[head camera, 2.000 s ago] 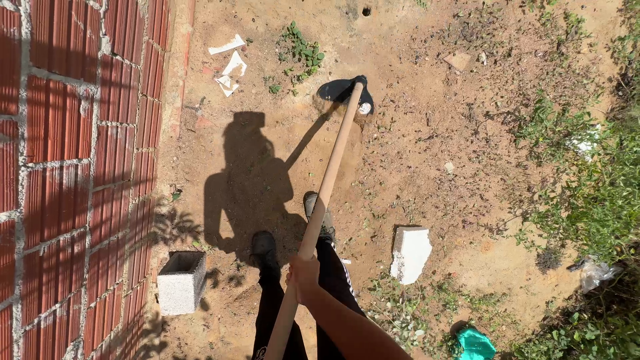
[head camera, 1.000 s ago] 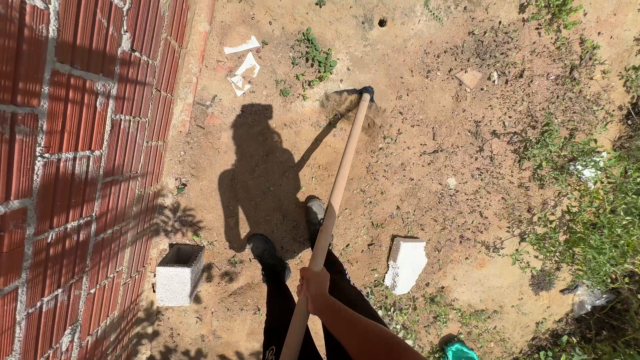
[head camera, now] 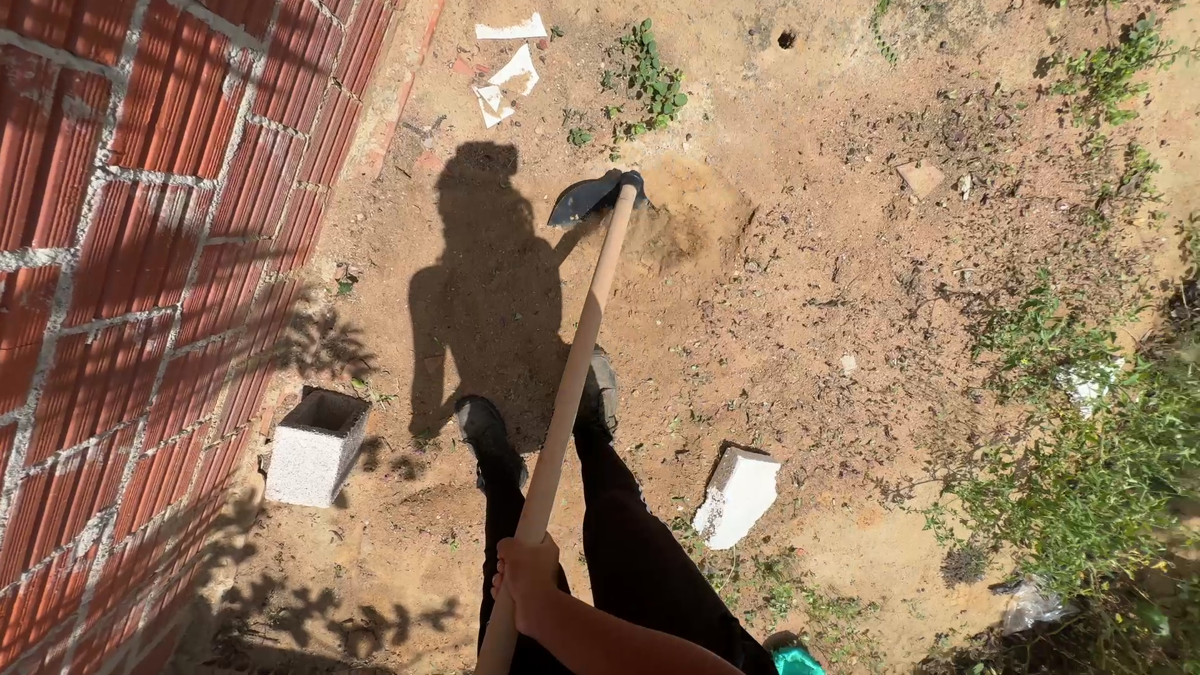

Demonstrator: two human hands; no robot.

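Observation:
A hoe with a long wooden handle (head camera: 581,366) runs from the bottom of the view up to its dark metal blade (head camera: 583,199), which is at the soil, left of a patch of disturbed earth (head camera: 682,220). My right hand (head camera: 527,572) is closed around the lower part of the handle, in front of my dark trousers. The end of the handle runs out of the frame at the bottom. My left hand is not in view. My two shoes stand on the dirt on either side of the handle.
A red hollow-brick wall (head camera: 141,272) rises at the left, with a concrete block (head camera: 314,455) near its foot. A white-faced masonry chunk (head camera: 739,497) lies right of my legs. White shards (head camera: 511,70) and a leafy weed (head camera: 656,84) are beyond the blade; bushes (head camera: 1097,487) grow at the right.
The hoe's blade has moved left and now shows its flat side, left of the disturbed soil. My right hand has kept its hold on the handle.

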